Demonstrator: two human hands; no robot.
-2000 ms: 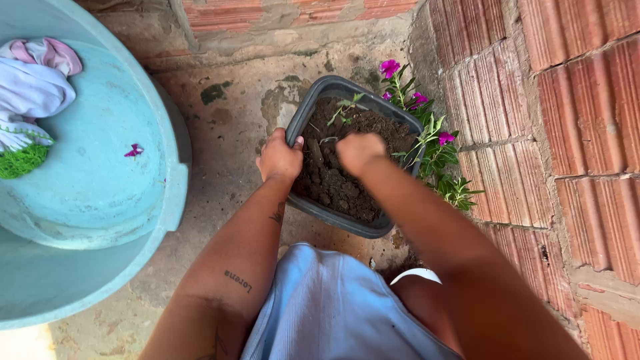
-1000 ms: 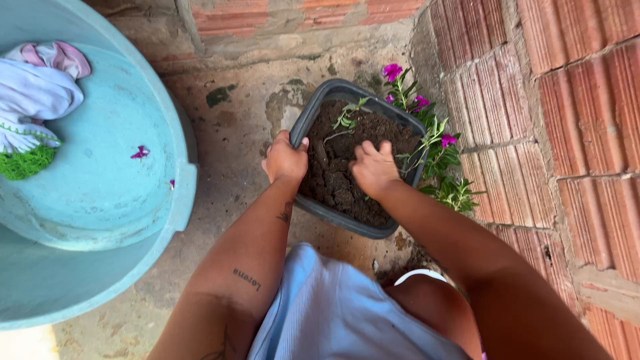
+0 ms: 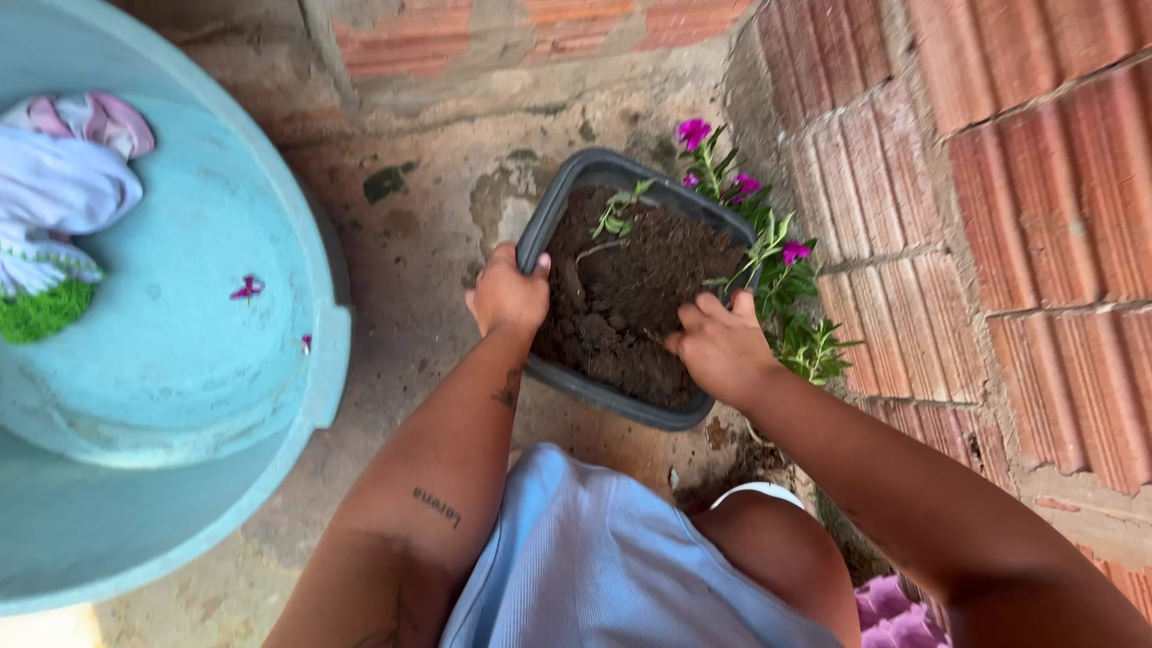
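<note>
A dark grey plastic planter point(image 3: 621, 417) holds loose brown soil point(image 3: 661, 261), with a small green sprig point(image 3: 615, 214) lying on it near the far side. My left hand point(image 3: 510, 292) grips the planter's left rim, thumb on the inner side. At the right side of the planter, my right hand point(image 3: 723, 346) has its fingertips against the soil, fingers bent and slightly apart; whether it pinches anything is hidden. Leafy stems with magenta flowers point(image 3: 745, 187) stand just beyond the right rim, and one stem leans over it.
On the left is a large light-blue plastic tub point(image 3: 331, 364) with cloths point(image 3: 63, 184), a green fringe point(image 3: 45, 310) and fallen petals point(image 3: 247, 288). Hollow clay brick walls point(image 3: 891, 198) stand at the right and the far side. The floor point(image 3: 414, 270) is rough concrete.
My right hand has moved from the middle of the soil towards the planter's right side. My left hand stays on the left rim.
</note>
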